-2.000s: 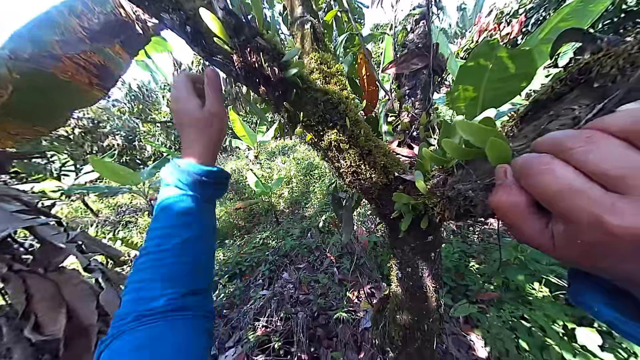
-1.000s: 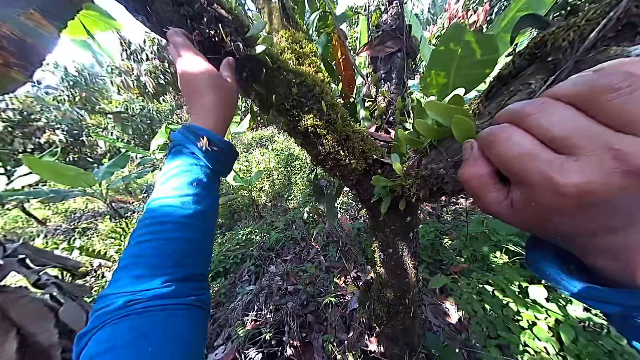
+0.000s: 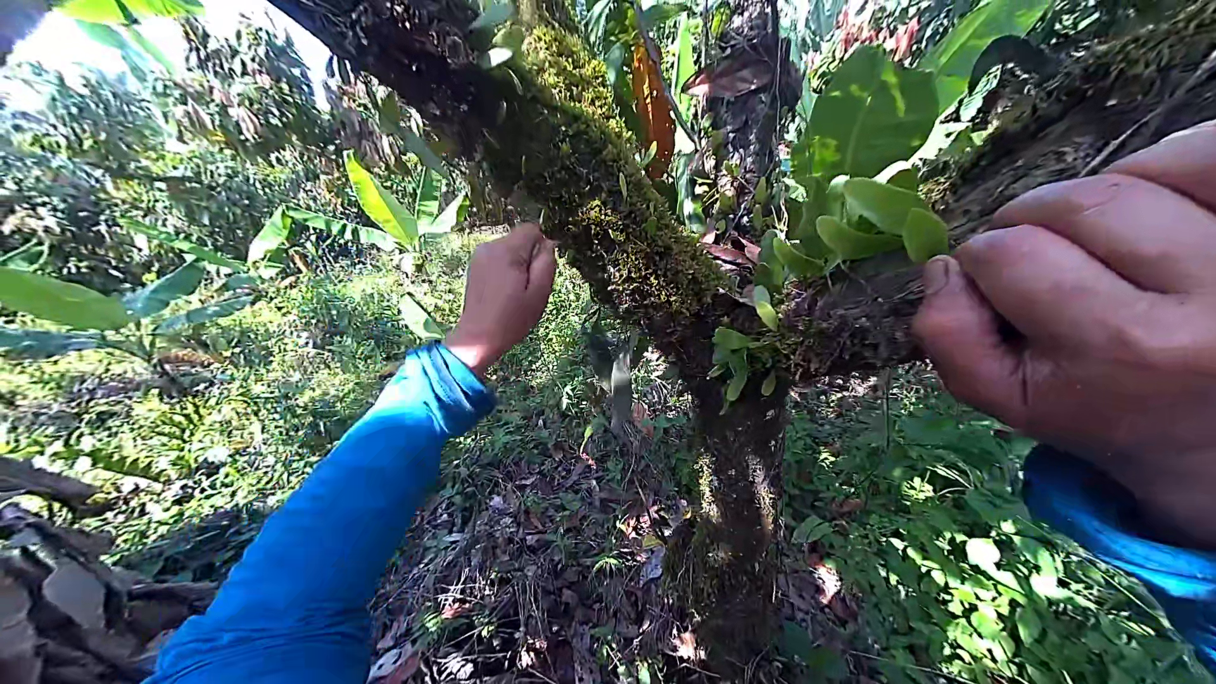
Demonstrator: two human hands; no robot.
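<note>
My left hand, at the end of a blue sleeve, is curled against the underside of a moss-covered branch. Its fingertips are partly hidden, and whether it pinches any moss cannot be told. My right hand is closed at the thick right-hand branch, its thumb beside a clump of rounded green epiphyte leaves. What lies inside its fingers is hidden. Both branches meet at the mossy trunk between my hands, where smaller leaves grow.
Dry brown leaves hang at the lower left. Broad-leaved green plants stand beyond on the left. Leaf litter and low greenery cover the ground around the trunk. An upright stem rises behind the fork.
My left hand has come down along the left branch, from its dark upper part to the mossy part nearer the fork. My right hand stays closed at the right branch. The view has shifted somewhat.
</note>
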